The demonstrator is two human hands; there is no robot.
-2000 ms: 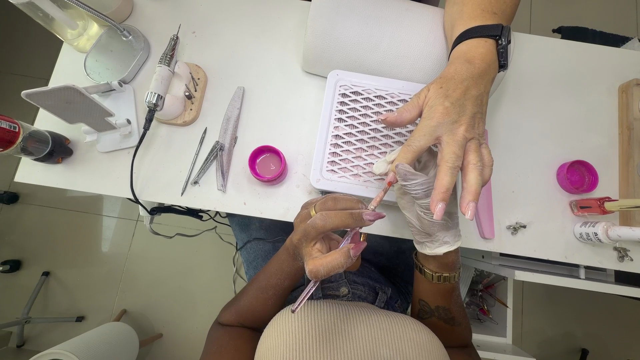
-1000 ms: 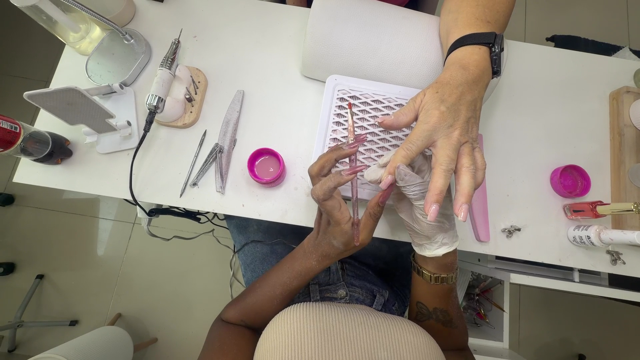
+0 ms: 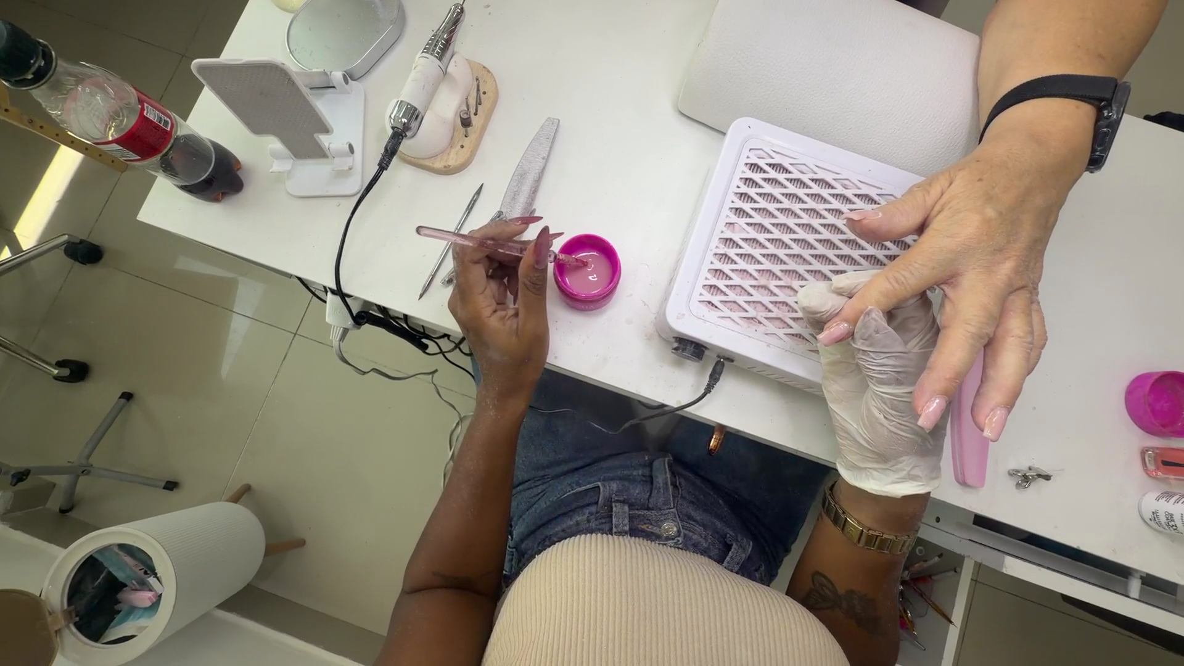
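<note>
My left hand point(image 3: 504, 310), bare with long pink nails, holds a slim pink nail brush point(image 3: 481, 243). The brush's tip is in the pale gel of a magenta jar point(image 3: 588, 272). My right hand point(image 3: 879, 388), in a whitish disposable glove, holds a finger of another person's hand point(image 3: 985, 245) between thumb and fingers. That hand, palm down with glossy pinkish nails, is over the right part of a white nail dust collector point(image 3: 708, 240) with a diamond grille. A grey nail file point(image 3: 530, 171) and a metal cuticle pusher point(image 3: 451, 240) lie beside my left hand.
An electric nail drill point(image 3: 425, 83) rests on its stand, its cord running over the table edge. Further left are a phone stand point(image 3: 319, 139) and a cola bottle point(image 3: 153, 129). A white cushion point(image 3: 832, 74) lies behind the collector. A pink file point(image 3: 968, 435) and a second magenta jar point(image 3: 1156, 403) are right.
My left hand has moved left with the brush, from beside the other person's fingers to the magenta jar. My right hand still holds the finger. The view has shifted somewhat.
</note>
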